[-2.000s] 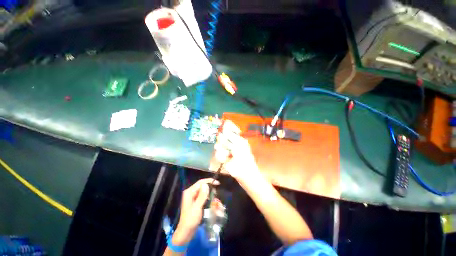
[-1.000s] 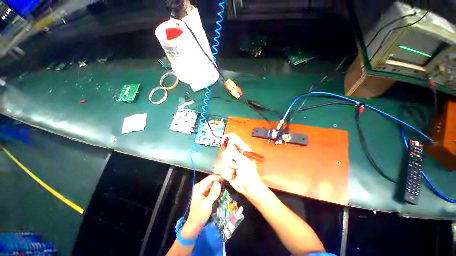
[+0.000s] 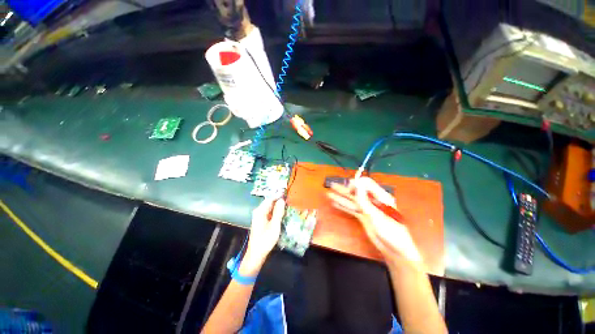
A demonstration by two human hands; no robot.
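My left hand, with a light blue wrist strap, holds a green circuit board by its left edge, at the front left corner of the orange-brown plate. My right hand is blurred, over the plate at the black jig connector block, fingers partly spread near the blue cable's end. A red pen-like tool lies in this hand. The hand hides much of the block, so contact cannot be told. Another circuit board lies just left of the plate.
Left of the plate are another board, a white paper slip, two tape rings and a white roll. A coiled blue cord hangs above. Right are blue and black cables, a remote, an orange box and an oscilloscope.
My right hand has moved right, away from my left hand, to the connector block. My left hand and the held board have moved up towards the plate's left edge.
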